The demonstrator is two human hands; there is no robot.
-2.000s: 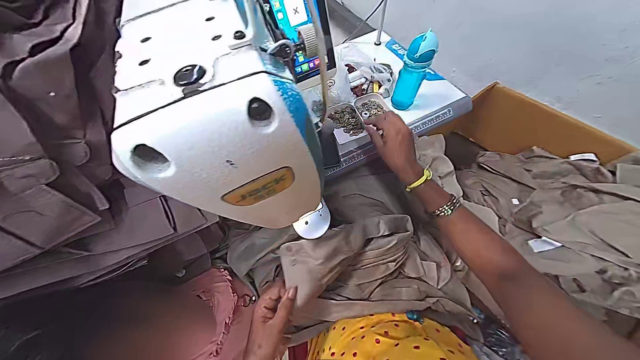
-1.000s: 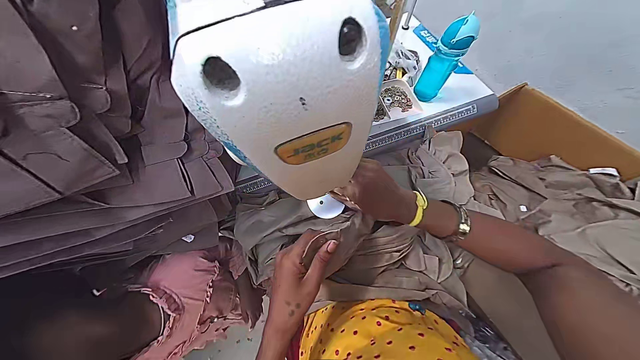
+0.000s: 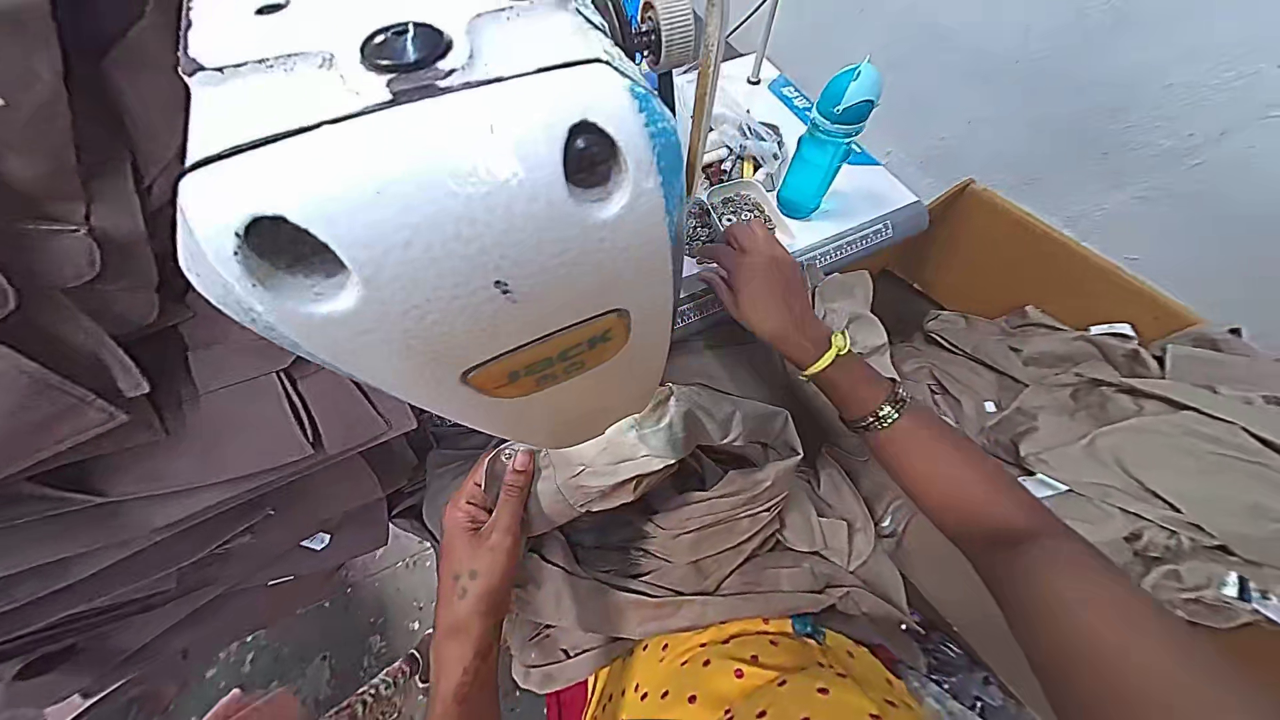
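My left hand [image 3: 490, 540] pinches the edge of a brown fabric garment [image 3: 680, 540] between thumb and fingers, just below the head of a white Jack sewing machine [image 3: 430, 240]. A small round snap or button shows on the cloth beside the thumb. My right hand [image 3: 765, 290] reaches to the small trays of metal fasteners [image 3: 740, 203] on the white machine table, its fingers at their near edge; whether it holds a piece cannot be told. The garment lies bunched over my lap. The machine's needle area is hidden behind its head.
A blue water bottle [image 3: 822, 150] stands on the table, right of a clear plastic bag [image 3: 750, 135] of small items. To the right, a cardboard box [image 3: 1050, 260] borders piled brown garments [image 3: 1100, 430]. Stacked brown fabric pieces [image 3: 220, 430] rise on the left. A grey wall is behind.
My right hand has moved from the cloth under the machine head to the fastener trays. My left hand still holds the garment. The person in pink seen at lower left has mostly left the view.
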